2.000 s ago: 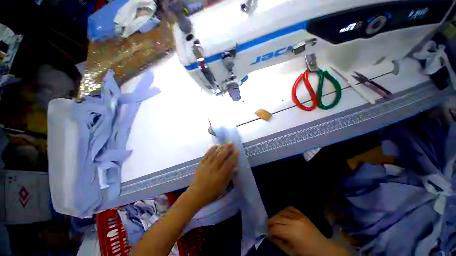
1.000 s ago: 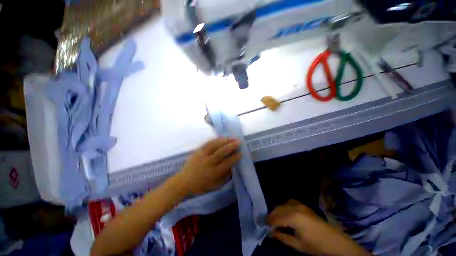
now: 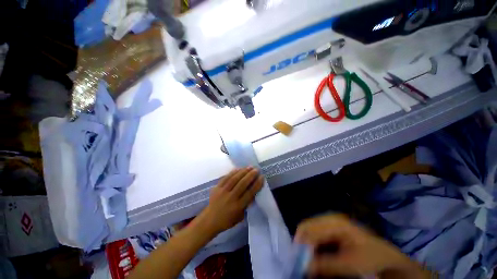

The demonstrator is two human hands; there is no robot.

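Observation:
A long light-blue cloth strip [image 3: 267,220] runs from the machine's table edge down over the lap. Its far end lies on the white table, below and in front of the presser foot area of the sewing machine [image 3: 256,60]. My left hand [image 3: 235,197] rests on the strip at the table's edge with its fingertips on the cloth. My right hand [image 3: 338,245] is at the lower right, blurred, with the strip's near end pinched in its fingers. The needle is too bright to make out.
Scissors [image 3: 329,98] with red and green loops, a white stick [image 3: 393,98] and dark snips [image 3: 408,89] lie right of an orange-yellow tab [image 3: 283,128]. Tangled blue strips [image 3: 109,147] cover the table's left end. A red basket [image 3: 121,258] is below; a tied blue bundle [image 3: 441,201] lies right.
The camera view has shifted. My left hand stays on the strip near the table edge. My right hand has lifted nearer the camera with the strip's near end, which now looks folded or bent.

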